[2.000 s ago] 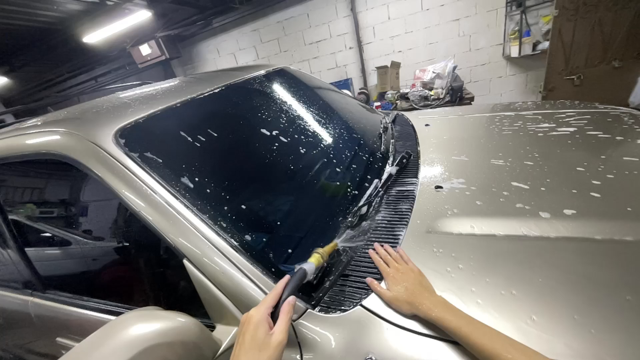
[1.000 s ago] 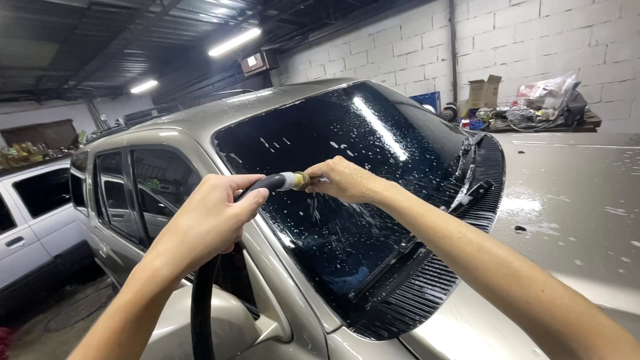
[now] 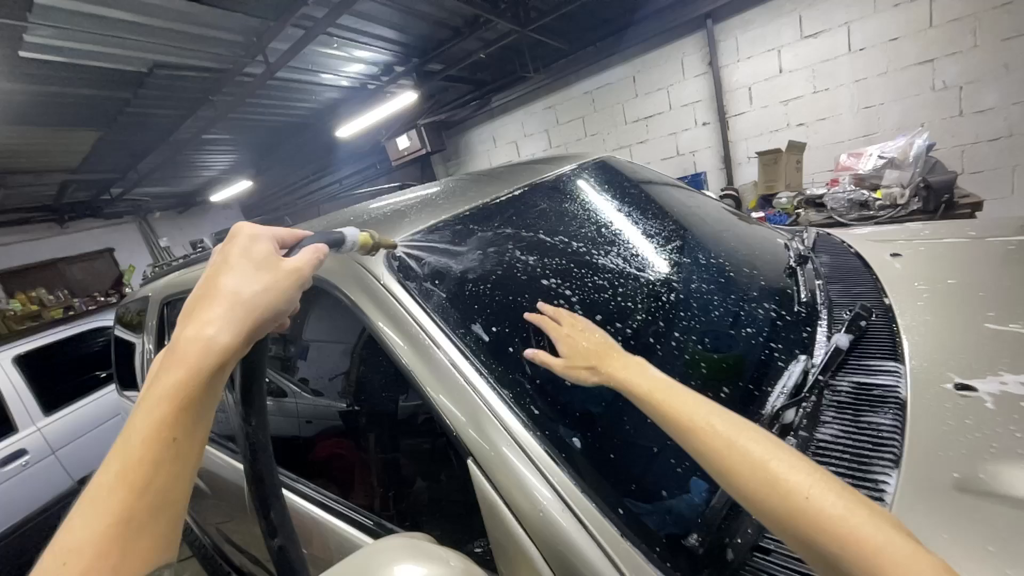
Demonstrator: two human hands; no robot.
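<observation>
My left hand is closed around a black rubber hose just behind its brass nozzle. Water fans out of the nozzle to the right, over the upper near corner of the wet windshield of a beige car. My right hand, fingers spread and holding nothing, is over the middle of the glass; whether it touches the glass I cannot tell. Droplets and bits of foam dot the windshield. White foam clings to the wiper arms and the black cowl grille at its base.
The side mirror juts out at the bottom, below the hose. Foam lies on the hood at right. A white vehicle stands at left. Behind the car, a bench holds a cardboard box and plastic bags.
Two seconds ago the nozzle sprayed at the cowl; now it sprays near the roof edge. My right hand, at the nozzle one second ago, is off it and over the glass. The view has swung.
</observation>
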